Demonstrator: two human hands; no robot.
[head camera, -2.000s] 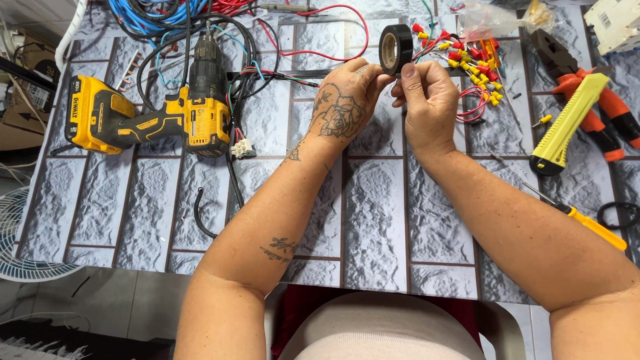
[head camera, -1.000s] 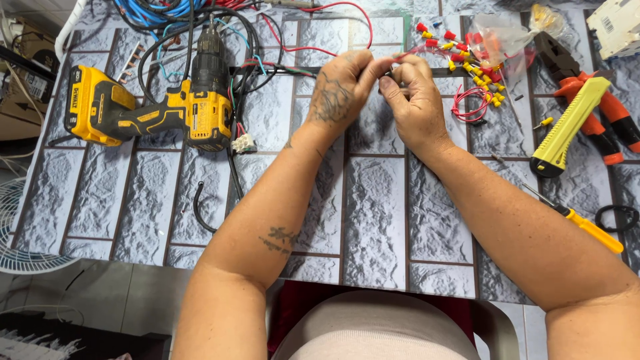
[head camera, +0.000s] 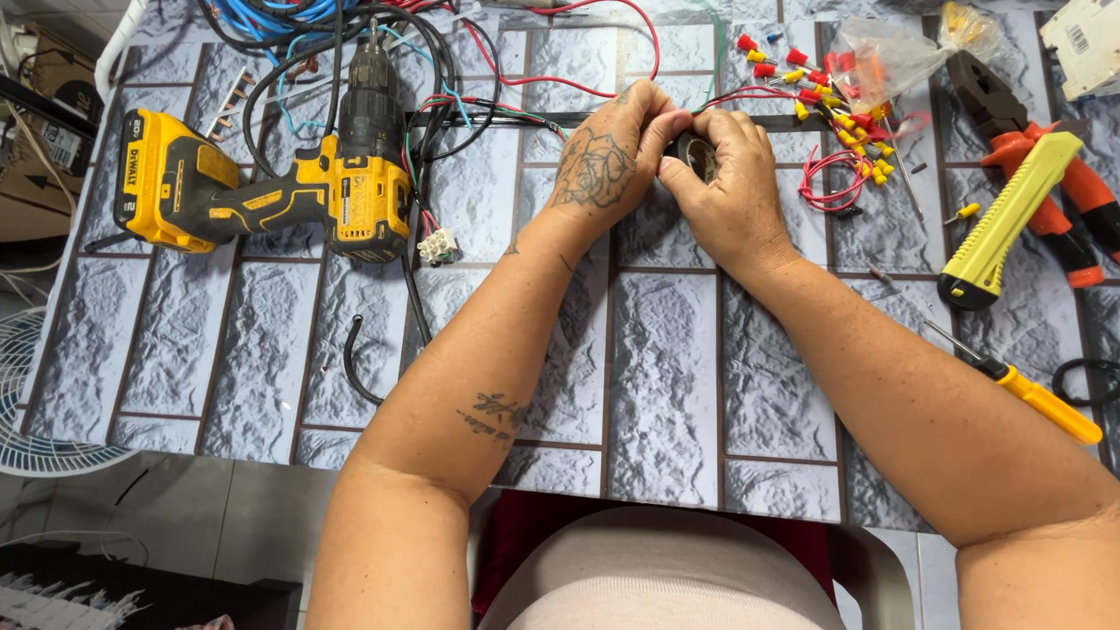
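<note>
Both my hands meet over the upper middle of the table. My right hand holds a roll of black electrical tape, its thumb lying along the near side. With thumb and fingers pinched together, my left hand touches the roll's left side; whatever lies between its fingertips is hidden. Thin red and green wires run out from behind my right hand. On the left, a bundle of thin wires leads toward my left hand, over a black strip that passes behind both hands.
A yellow-black DeWalt drill lies left, beside a white terminal block and black cables. To the right are crimp terminals, a coil of red wire, a yellow utility knife, orange-handled pliers and a yellow-handled screwdriver.
The tape roll, upright and raised two seconds ago and out of sight one second ago, now shows low between my hands. Both hands have come a little nearer to me.
</note>
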